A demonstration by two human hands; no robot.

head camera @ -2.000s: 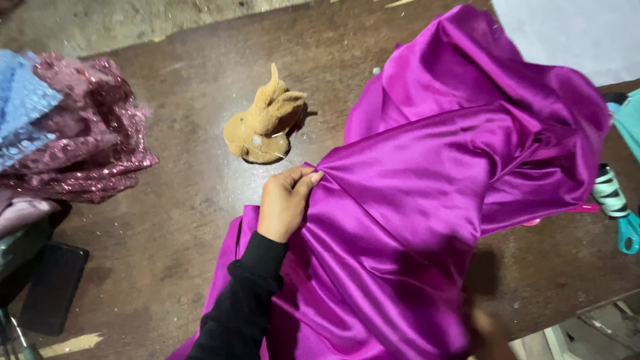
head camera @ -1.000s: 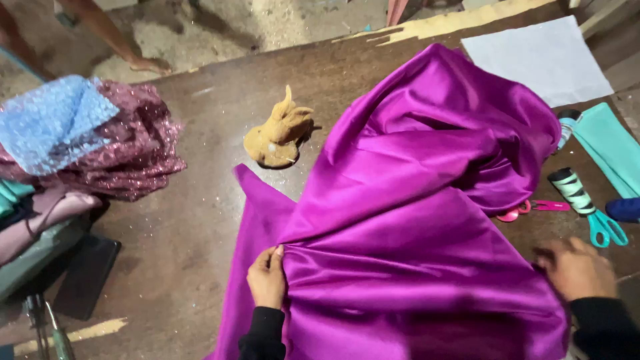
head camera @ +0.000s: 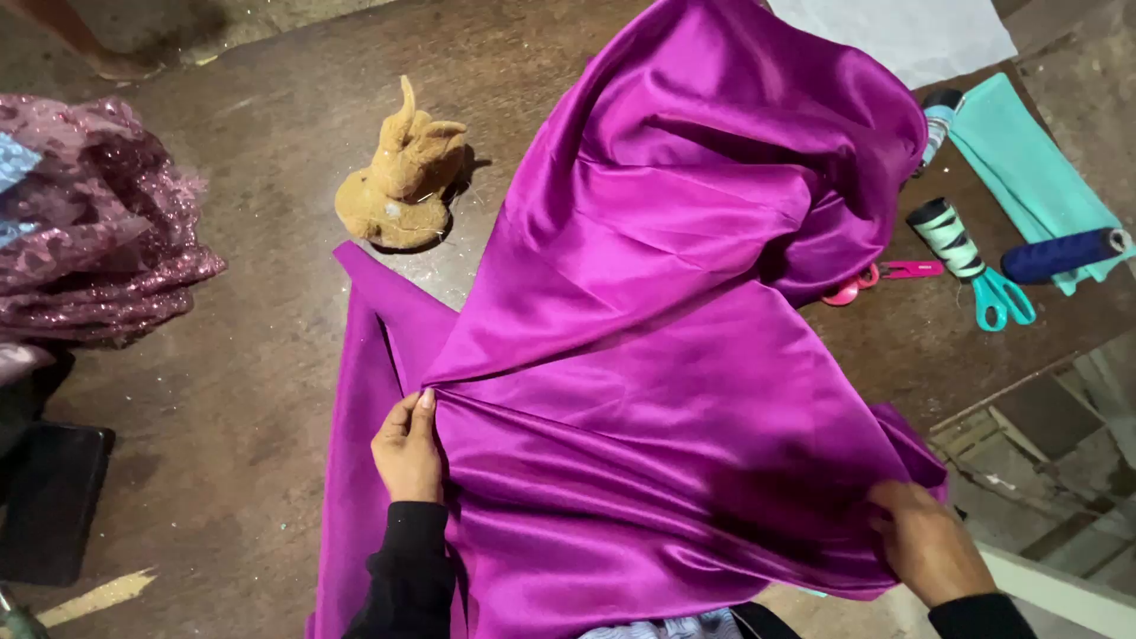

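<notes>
A large piece of shiny magenta satin fabric point(head camera: 674, 355) lies in folds over the dark wooden table and hangs past its near edge. My left hand point(head camera: 410, 448) pinches the satin at its left side between thumb and fingers, where several pleats meet. At the lower right, my right hand point(head camera: 932, 543) is on the satin's edge with fingers bent around it; the fingertips are partly hidden and blurred. Above my left hand sits a tan plush pincushion point(head camera: 404, 191) with bits of thread on it.
Pink sequined fabric point(head camera: 98, 240) and a black phone-like object point(head camera: 55, 501) lie left. At right are turquoise-handled scissors point(head camera: 1003, 300), pink thread snips point(head camera: 887, 272), several thread spools point(head camera: 1061, 256), teal cloth point(head camera: 1029, 169) and white paper point(head camera: 905, 40). A person's bare foot point(head camera: 124, 67) shows at upper left.
My right hand, low and blurred two seconds ago, was near the table's right side a second ago and is now at the satin's lower right edge. My left hand keeps its pinch.
</notes>
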